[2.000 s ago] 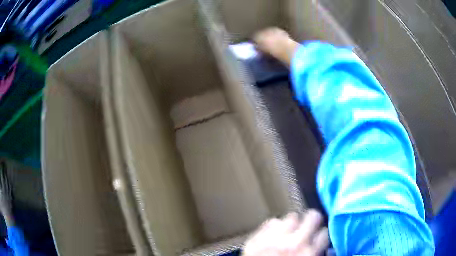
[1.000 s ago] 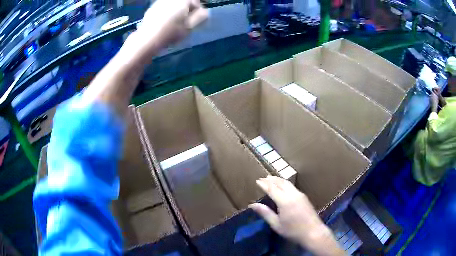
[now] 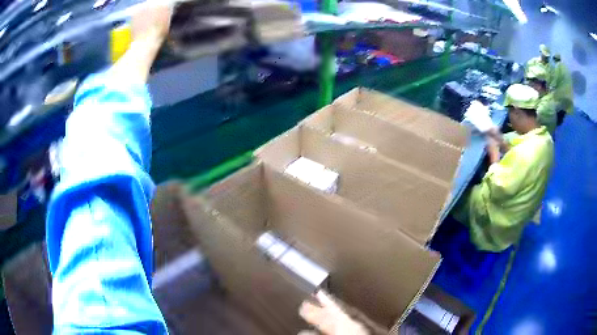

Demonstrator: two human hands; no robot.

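Note:
My left hand (image 3: 152,25) is raised high at the upper left, beside blurred brown and dark items on a shelf; whether it holds anything cannot be told. My right hand (image 3: 332,318) is low in the centre, fingers apart, at the near edge of an open shipping carton (image 3: 340,222). A row of white product boxes (image 3: 291,260) lies inside that carton. The carton behind it holds another white box (image 3: 313,175). More open cartons (image 3: 399,141) stand farther back in the row. A carton at the lower left, partly behind my left arm, has a blurred white box (image 3: 178,269).
A green post (image 3: 327,55) stands behind the cartons, with a loaded shelf (image 3: 393,25) across the back. Coworkers in yellow smocks (image 3: 517,183) are at the right. A floor carton with white boxes (image 3: 437,315) sits at the lower right, beside the blue floor (image 3: 546,268).
The view has swung right, showing more coworkers and floor. My left arm stays raised, its hand now beside the shelf items. My right hand is lower in the picture, still at a carton edge.

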